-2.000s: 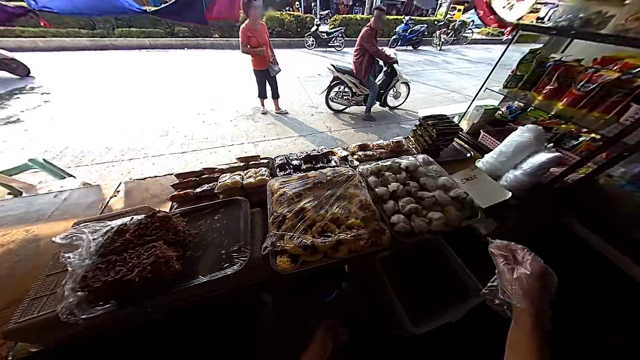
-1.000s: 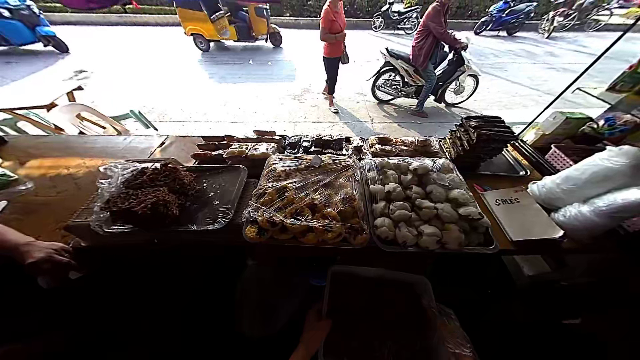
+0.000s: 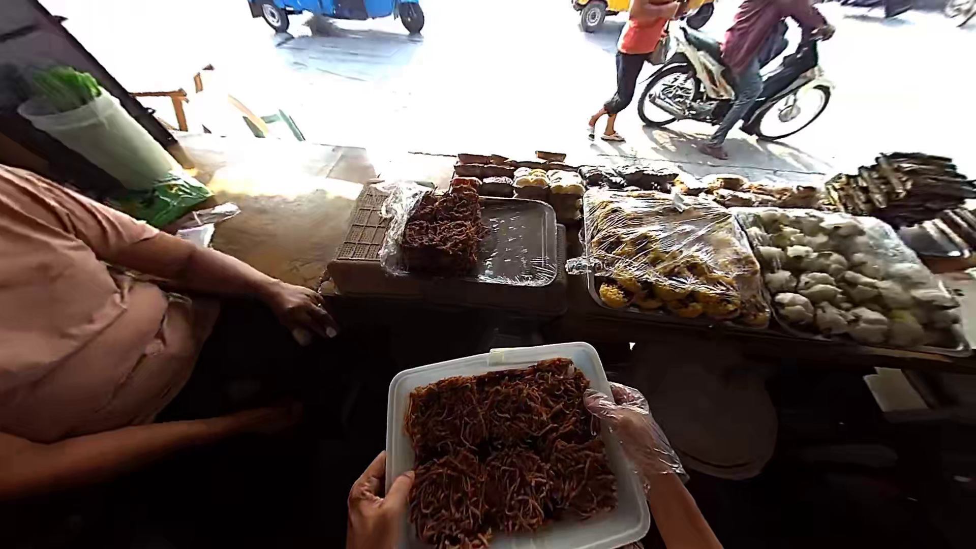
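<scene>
A pale plastic tray [image 3: 398,412] holds several brown shredded fried cakes [image 3: 511,450] in rows. My left hand [image 3: 381,499] grips its left edge, thumb on the rim. My right hand [image 3: 637,431], in a clear plastic glove, holds the right edge, its fingertips by the cakes. Beyond, on the counter, a dark tray [image 3: 522,236] has similar stacked cakes [image 3: 442,232] on its left half, with clear wrap bunched beside them. To its right lie a wrapped tray of yellow-brown food pieces [image 3: 671,252] and a wrapped tray of whitish pieces [image 3: 846,274].
Another person stands at the left, one hand [image 3: 301,305] near the counter edge [image 3: 259,236]. Packs of food [image 3: 549,179] line the back, and dark leaf-wrapped bundles [image 3: 903,183] lie far right. A motorcycle with a rider [image 3: 732,84] and a walking person [image 3: 637,61] are on the street.
The tray of brown cakes has come up between both my hands; one second ago a dark-looking container was near my left hand. The view has swung left, showing more of the other person.
</scene>
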